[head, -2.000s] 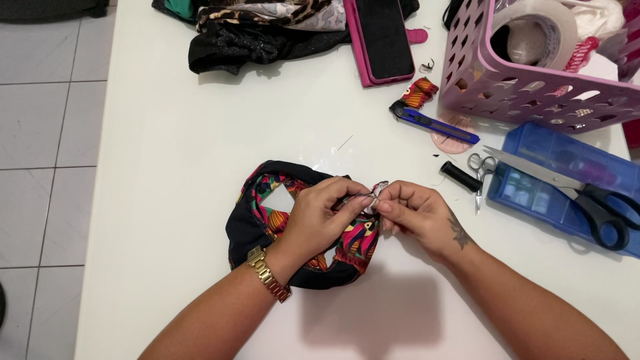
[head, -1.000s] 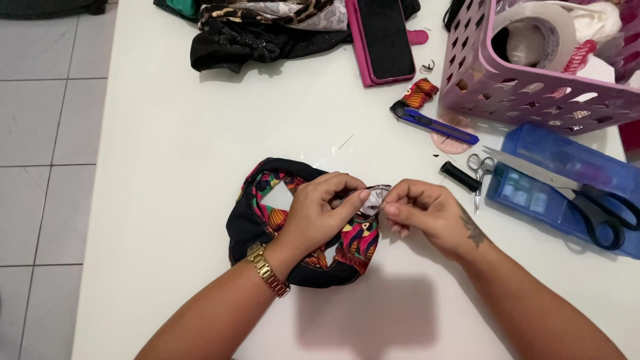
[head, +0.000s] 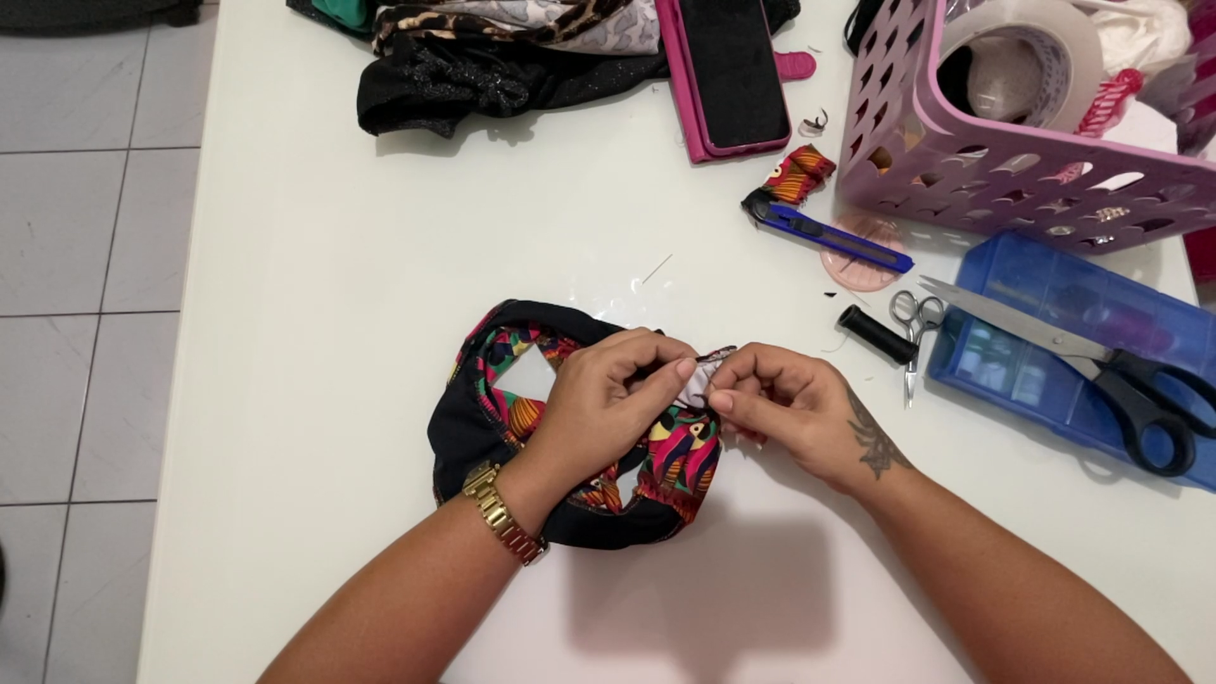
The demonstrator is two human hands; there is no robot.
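A black fabric piece with a colourful printed part [head: 682, 454] lies bunched in a ring on the white table. My left hand [head: 622, 394] rests over it and pinches a fold whose pale underside shows, between thumb and forefinger. At the right end of that same fold, my right hand [head: 774, 399] closes its thumb and fingertips on the edge; whether it also holds a needle cannot be seen. A thin needle or pin [head: 656, 269] lies behind the hands. Right of them are a spool of black thread [head: 877, 334] and small metal scissors [head: 915, 332].
Large black-handled scissors [head: 1073, 347] lie across a blue plastic case [head: 1045, 394] at right. Behind stand a pink plastic basket [head: 1007, 180] and a phone in a pink case [head: 731, 81]. A blue utility knife [head: 836, 237], a printed scrap [head: 801, 176] and dark cloths [head: 446, 90] lie nearby.
Between the fingers the pale fold showed more a second ago than two seconds ago. Both hands stay at nearly the same place on the fabric.
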